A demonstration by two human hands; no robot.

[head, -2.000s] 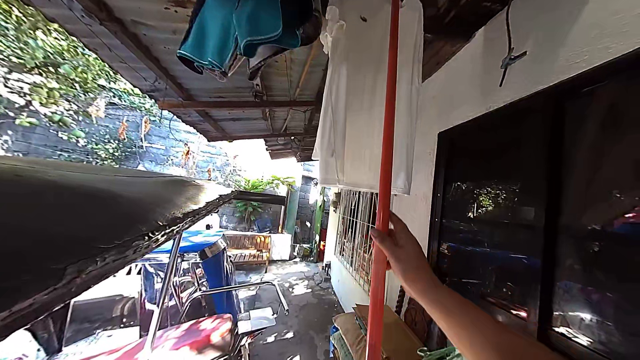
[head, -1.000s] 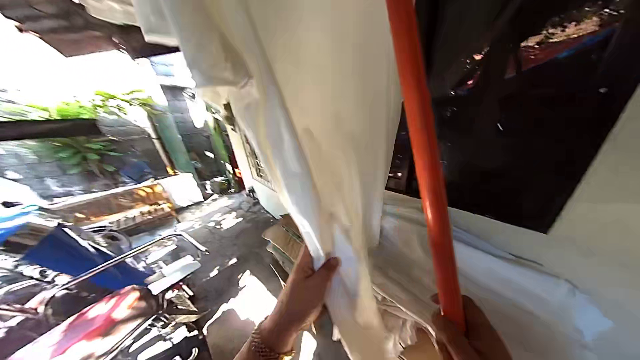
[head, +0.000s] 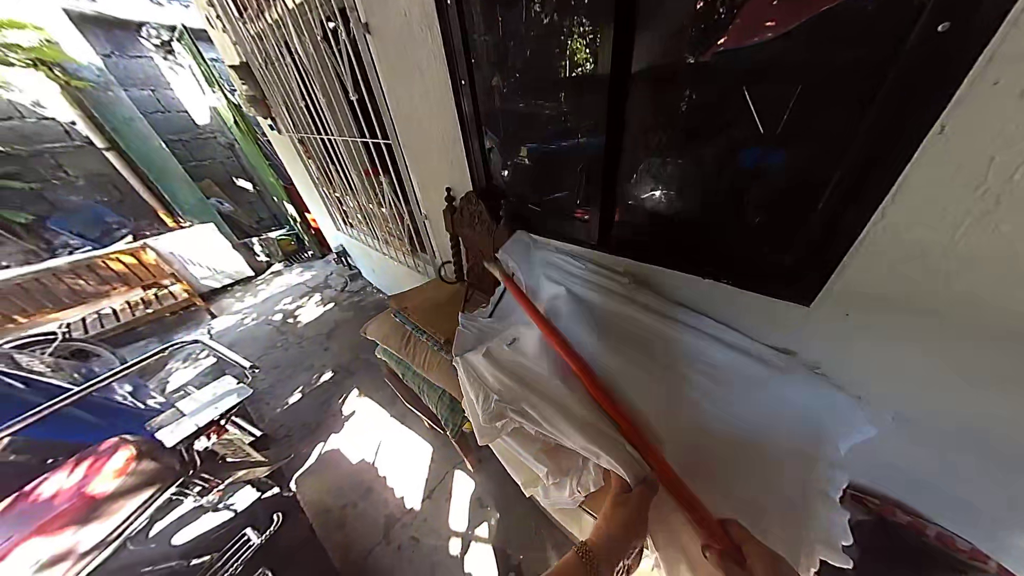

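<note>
A red pole slants across white cloth that lies spread over a wooden seat beneath the window. Around the pole's lower end, my right hand is closed at the bottom edge of the view. My left hand, with a bracelet at the wrist, grips gathered white cloth just left of the pole. Its fingertips are partly hidden by the fabric. The pole's far tip reaches the carved wooden chair back.
Stacked cushions lie at the cloth's left end. A dark-framed window and a barred window grille line the wall. A motorcycle stands at left, with a wooden bench behind it.
The white cloth that hung down one second ago now lies lower, over the seat. The pole has tipped from near upright to a slant. The view has swung downward.
</note>
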